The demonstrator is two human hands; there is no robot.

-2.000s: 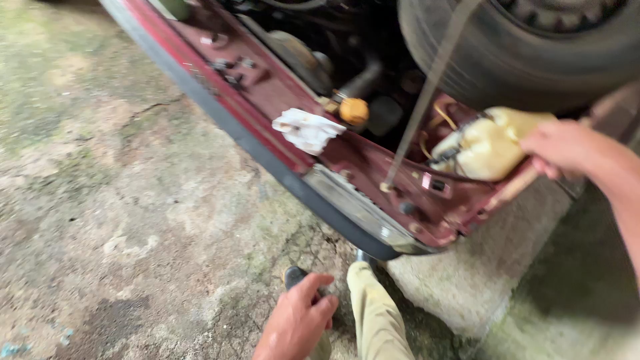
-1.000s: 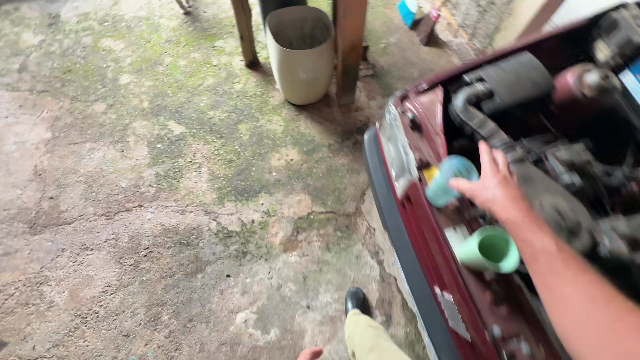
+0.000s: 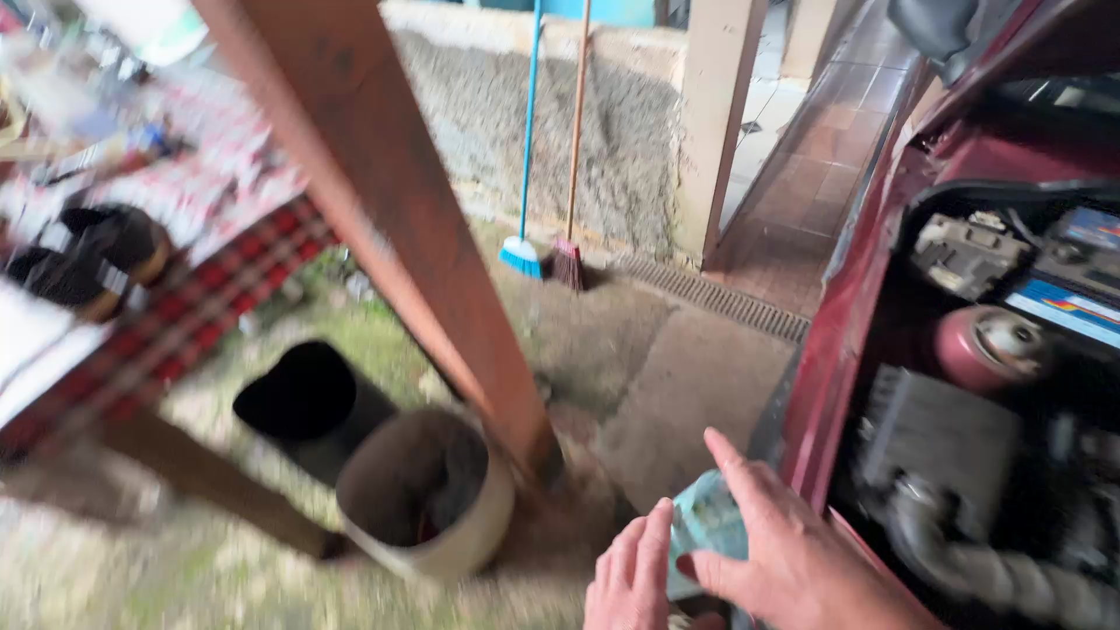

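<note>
A translucent bluish plastic container (image 3: 710, 525) is between my two hands at the lower centre right, beside the car's red fender. My right hand (image 3: 779, 542) grips it from the right, thumb across its side and index finger pointing up. My left hand (image 3: 632, 569) lies along its left side, fingers raised; whether it grips is unclear. To the right is the open engine bay, with a corrugated hose (image 3: 989, 569), a dark air filter box (image 3: 936, 446) and a red round canister (image 3: 989, 346).
A cream bin (image 3: 499, 525) and a black bin (image 3: 376, 437) stand by a slanting orange-brown post (image 3: 411, 236). At left is a table with a red plaid cloth (image 3: 219, 280) and shoes. Two brooms (image 3: 522, 255) lean on the rough wall; a drain grate (image 3: 717, 297) crosses the floor.
My right hand has lifted the bluish container off the car's front edge, where it was reaching one second ago. My left hand has come up beside it. The view has swung left to the bins and table.
</note>
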